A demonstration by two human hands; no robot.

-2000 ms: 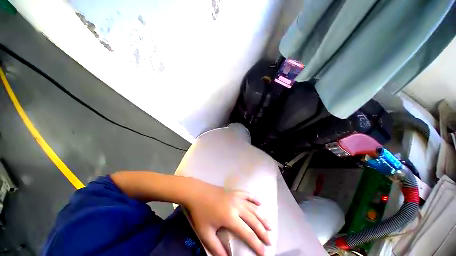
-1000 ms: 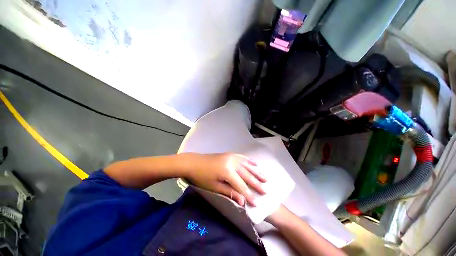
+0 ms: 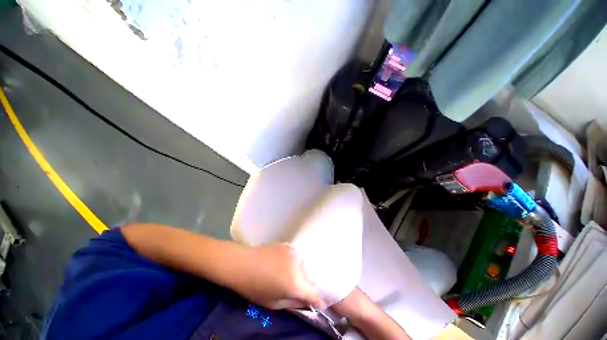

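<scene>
A pinkish-white sewn cover lies across my lap, with a paler curved panel folded up over it. My left hand reaches in from the left and is closed on the near edge of this panel; its fingers are blurred and partly hidden. My right hand comes from the bottom right, and its fingers are hidden under the raised panel, so its grip does not show. Fine pale strands hang at the near edge, below my left hand.
The red trimmer head with its blue neck and grey hose stands at the right. Behind are black bags, a lit phone and a curtain. Stacked covers lie far right. A white panel stands ahead.
My left hand has moved from lying flat on the cover to its near edge. My right arm has come in from the bottom right. The paler panel has been folded up.
</scene>
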